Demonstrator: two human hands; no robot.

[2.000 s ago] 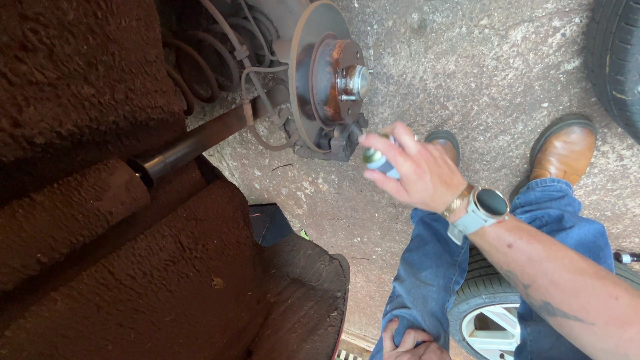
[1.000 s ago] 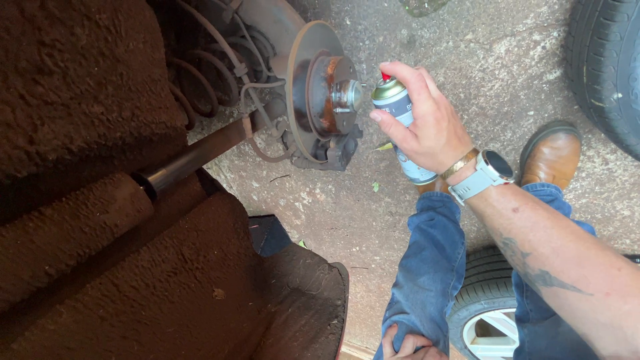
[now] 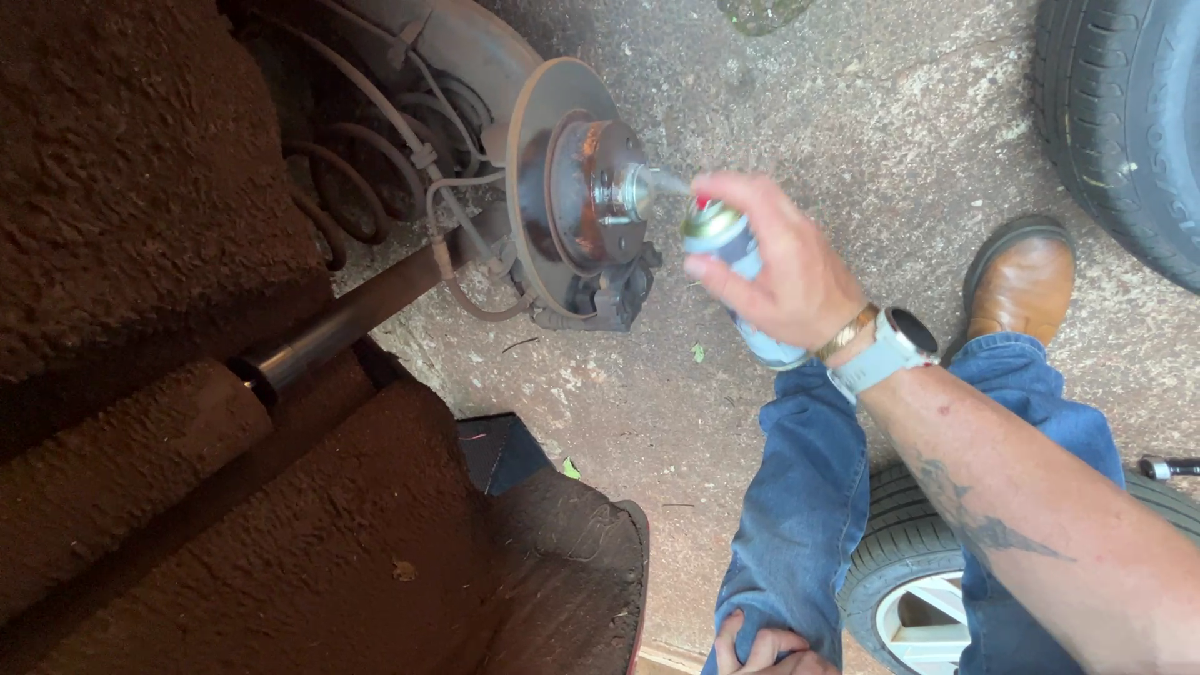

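Observation:
My right hand (image 3: 783, 262), with a watch and bracelet at the wrist, grips an aerosol can (image 3: 717, 234) with a red nozzle. The index finger is on the nozzle, and a pale spray reaches left from it to the wheel hub (image 3: 637, 192). The hub centre looks wet and shiny. Around the hub is the brake disc (image 3: 530, 178), grey with rusty and dark patches; the brake caliper (image 3: 619, 295) sits at its lower edge. My left hand (image 3: 769, 649), partly cut off by the bottom edge, rests on the denim over my leg, fingers apart.
The dirt-coated wheel-arch liner (image 3: 234, 525) fills the left side, with a shock absorber (image 3: 319, 342) and coil spring (image 3: 342, 178) beside it. One tyre (image 3: 1106, 122) lies upper right; a wheel (image 3: 905, 553) is beneath my legs. A metal tool (image 3: 1167, 467) is at the right edge.
The can was tilted and blurred two seconds ago, below the hub; it then rose to hub level. Since one second ago, spray has appeared between nozzle and hub. My left hand stays on the leg.

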